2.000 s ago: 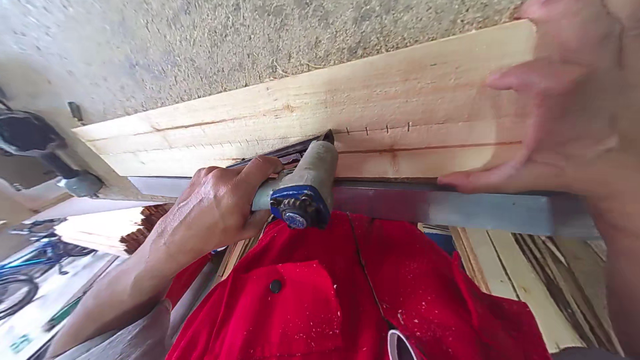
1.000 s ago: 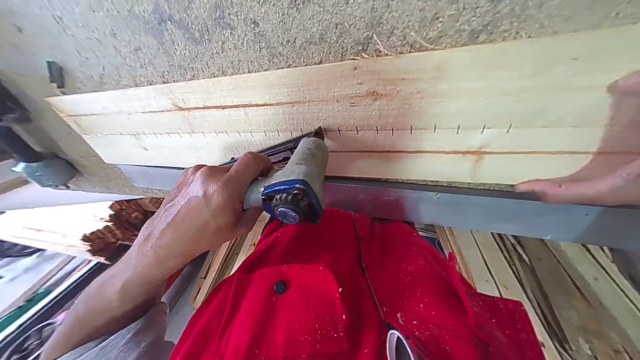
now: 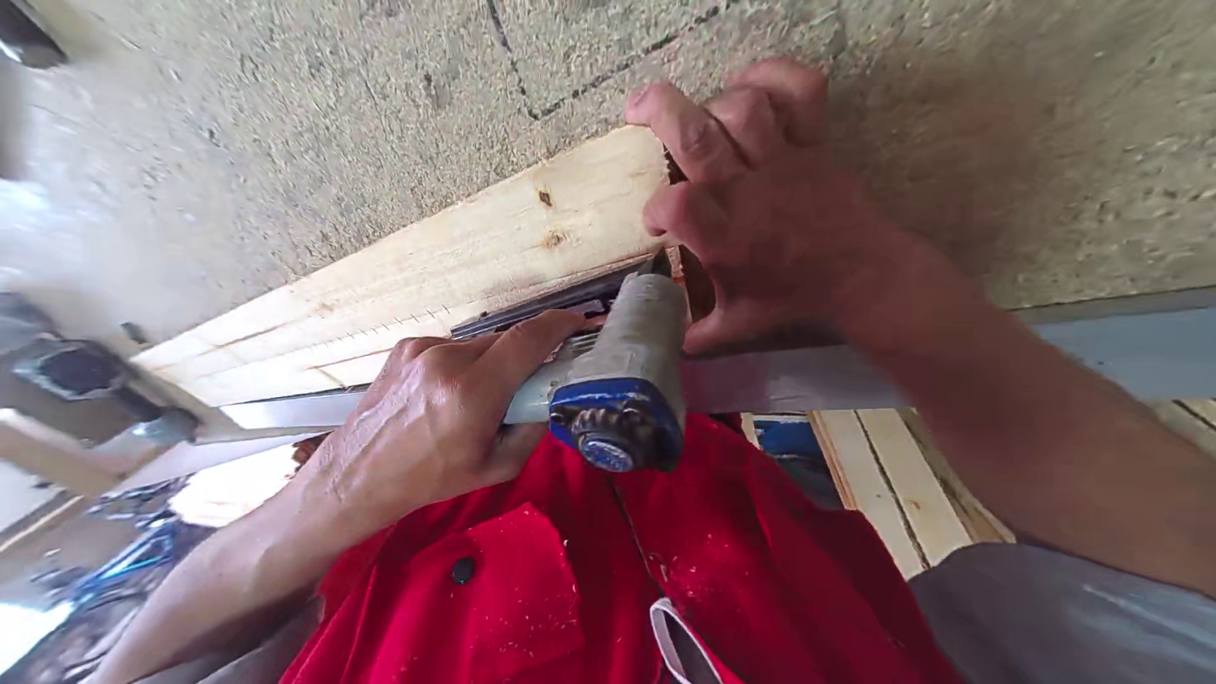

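My left hand (image 3: pixel 446 408) grips the handle of a pneumatic nailer (image 3: pixel 632 366), a grey tool with a blue end cap. Its dark nose rests on a pale wooden board (image 3: pixel 494 233), close to the board's right end. My right hand (image 3: pixel 760 209) is curled around that end, fingertips on the board's end and thumb near the metal rail. A line of short, evenly spaced marks runs along the board to the left of the nailer. The board lies along a grey metal rail (image 3: pixel 817 375) at the near edge of the worktop.
The worktop (image 3: pixel 969 142) is a rough particle-like surface with dark drawn lines. A dark tool with a metal fitting (image 3: pixel 85 370) is at the far left. Wooden strips (image 3: pixel 893 475) lie below the rail on the right. A bicycle (image 3: pixel 142 560) stands at the lower left.
The nailer now sits near the board's right end; earlier the board stretched well to its right. My right hand has come in close to the nailer, curling around the board's end.
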